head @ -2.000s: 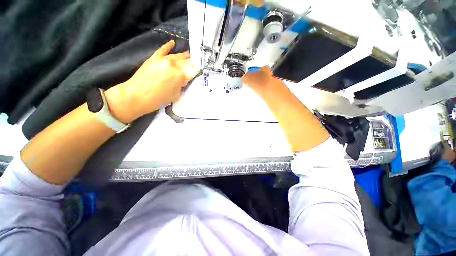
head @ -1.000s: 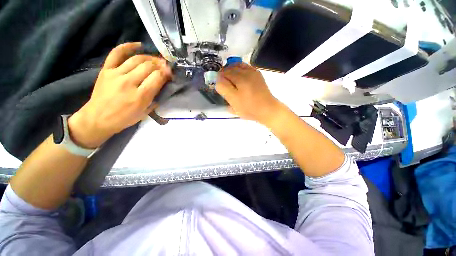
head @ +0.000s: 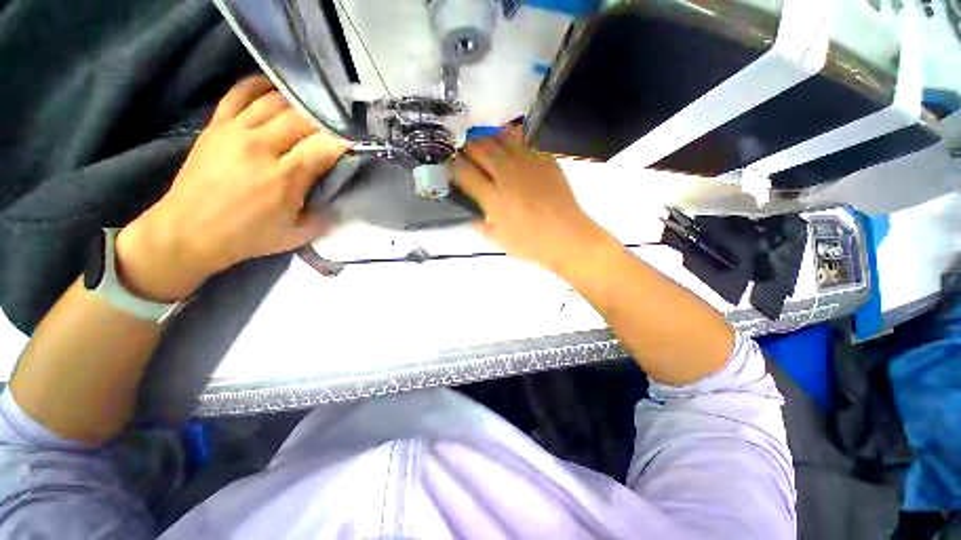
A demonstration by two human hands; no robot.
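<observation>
A dark grey garment piece (head: 79,206) lies bunched at the left and runs under the white sewing machine head (head: 395,47). My left hand (head: 237,179) lies on the cloth left of the needle area, fingers bent, fingertips partly hidden by the head. My right hand (head: 527,195) is just right of the round metal tension dial (head: 427,142), its fingertips at a small grey piece of the cloth (head: 437,209) below the dial. The needle and presser foot are hidden behind the head.
Small black cut parts (head: 727,264) lie at the right, with a slim dark tool (head: 701,234) on them. A small tray of parts (head: 835,258) is at the right table edge. A printed scale (head: 422,374) edges the table. A person's blue sleeve (head: 933,390) shows at far right.
The machine head appears further left and closer. My right hand has moved from beside the dial onto the cloth's edge below it. Grey cloth now shows under the dial, between my hands.
</observation>
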